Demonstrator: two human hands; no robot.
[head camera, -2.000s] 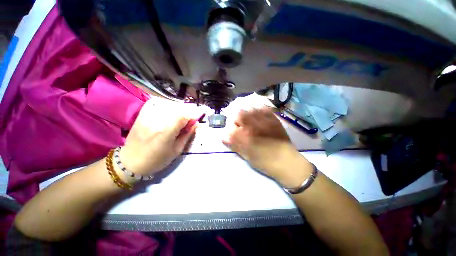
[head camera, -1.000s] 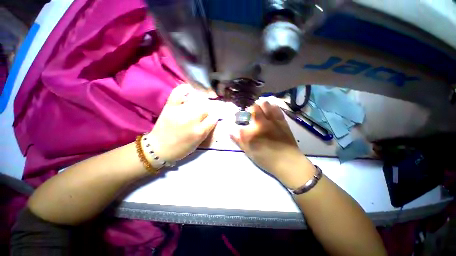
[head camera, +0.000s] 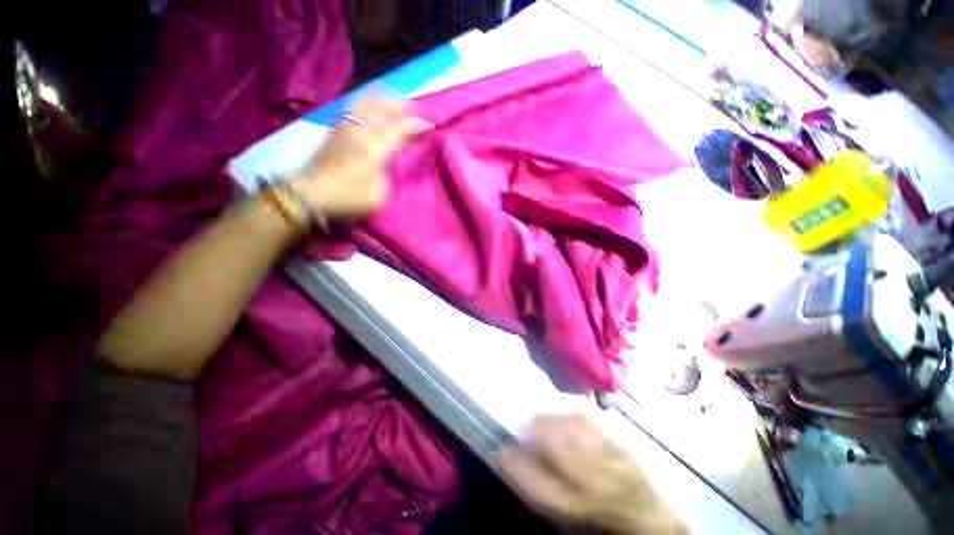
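A shiny magenta garment piece (head camera: 471, 209) lies bunched on the white table, its upper part spread flat and a dark fold or seam along its top edge. My left hand (head camera: 361, 157) is blurred and closed on the cloth's upper left corner, near the blue strip. My right hand (head camera: 575, 470) is strongly blurred at the table's front edge, below the cloth and apart from it; its fingers cannot be made out.
The sewing machine (head camera: 826, 313) stands at the right, with a yellow item (head camera: 832, 204) behind it. Pale blue-grey scraps (head camera: 826, 475) lie below its head. More magenta cloth (head camera: 303, 408) hangs at the left and over the lap. Offcuts (head camera: 748, 99) lie at the far end.
The view has swung left, so the machine now sits at the right. Both hands have left the needle area; my left hand now holds the cloth's corner and my right hand is at the front edge.
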